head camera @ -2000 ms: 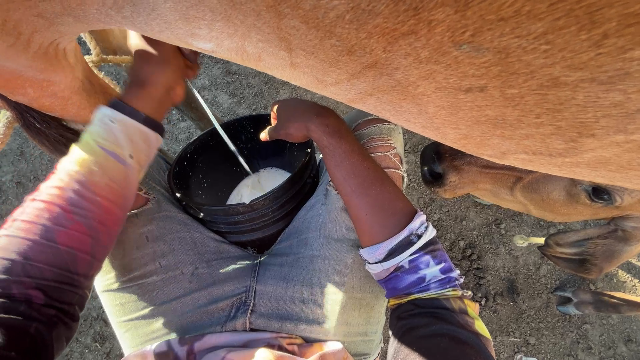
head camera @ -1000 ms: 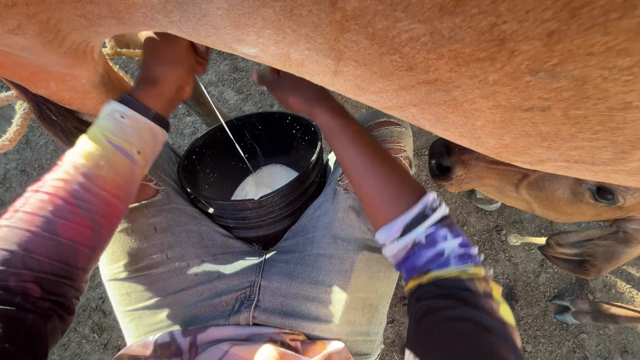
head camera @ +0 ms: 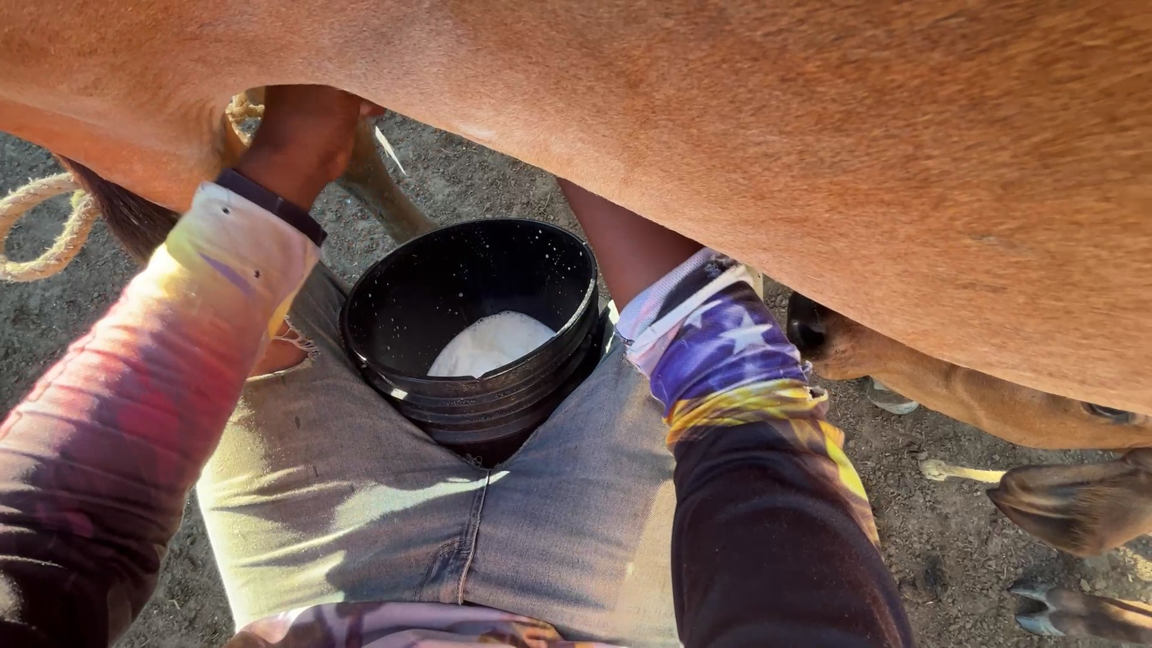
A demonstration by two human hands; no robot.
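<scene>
A black plastic bucket (head camera: 468,396) sits tilted between my thighs, with white, frothy milk (head camera: 493,343) at its bottom and droplets on its inner wall. My left hand (head camera: 310,126) reaches up under the reddish-brown belly of a horse (head camera: 630,99); its fingers are mostly hidden by the animal, and a short white streak of milk shows beside it. My right forearm (head camera: 621,234) goes up behind the belly to the right of the bucket, and the right hand is hidden.
At the right, a second animal's brown head (head camera: 954,378) shows beneath the belly, with its muzzle near my right sleeve. Hooves (head camera: 1035,598) are at the lower right. A pale rope (head camera: 54,256) hangs at the left. Jeans-clad thighs flank the bucket; the ground is bare dirt.
My right hand has moved from over the bucket's rim up behind the belly, out of sight. The long thin milk stream into the bucket now shows only as a short streak near my left hand.
</scene>
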